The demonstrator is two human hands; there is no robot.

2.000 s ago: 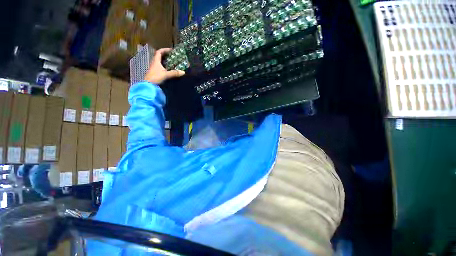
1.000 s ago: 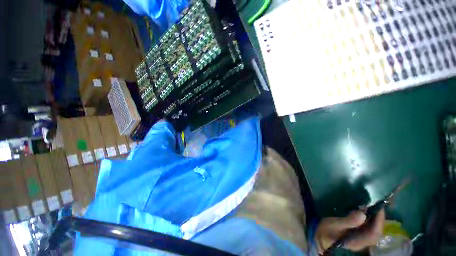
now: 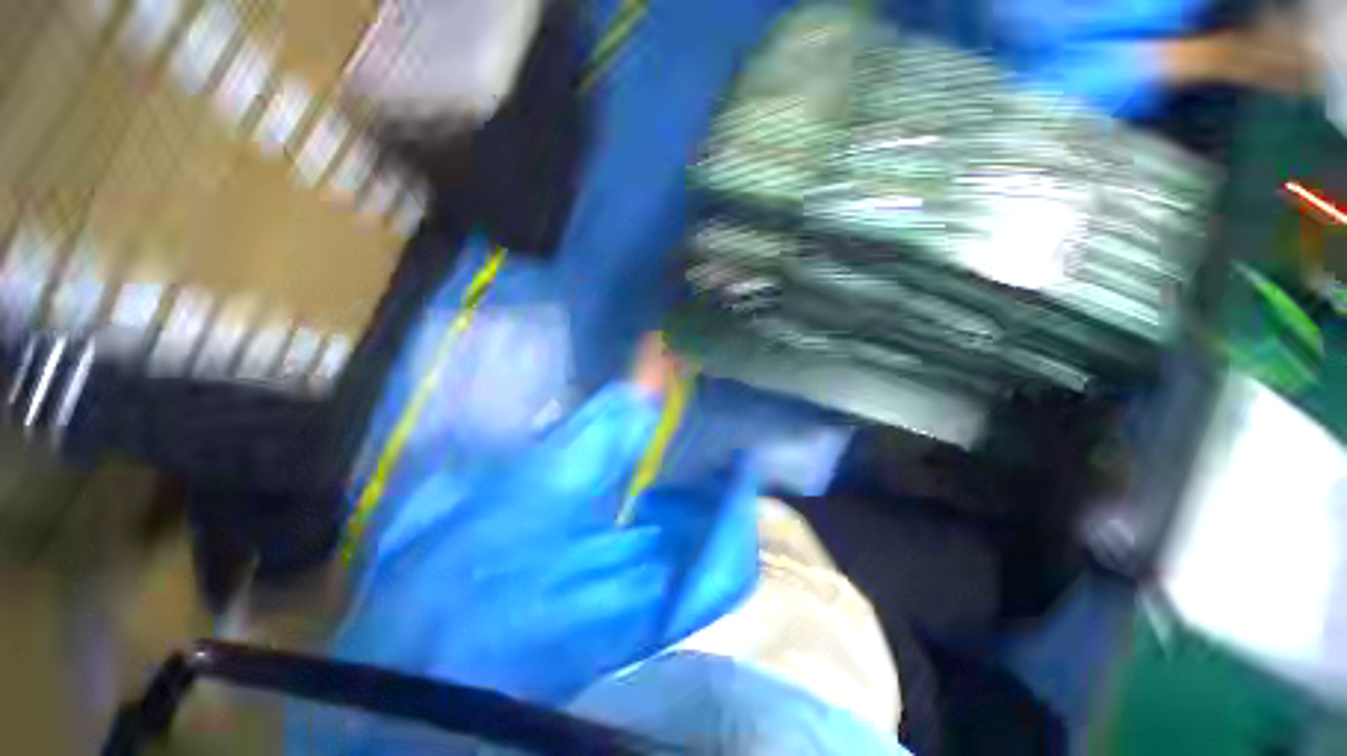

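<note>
The whole view is motion-blurred. The stacked board trays (image 3: 946, 192) stand at the upper middle, in dark layers with green boards on top. My left hand (image 3: 655, 363) is a small patch of skin at the end of my blue sleeve, by the stack's lower left corner. Most of it is hidden or blurred, so I cannot tell whether it touches the stack or holds anything. My right hand is out of the picture.
Cartons (image 3: 222, 236) stand on the left. Yellow floor tape (image 3: 429, 392) runs beside the stack. The white component tray (image 3: 1270, 517) lies on the green bench (image 3: 1197, 709) at right. Another person's blue sleeve (image 3: 1093, 52) and hand (image 3: 1256, 56) reach in at top right.
The view has swung left, so the stack sits further right and looks larger. My right hand with its pen-like tool has left the picture. The other person's hand now shows.
</note>
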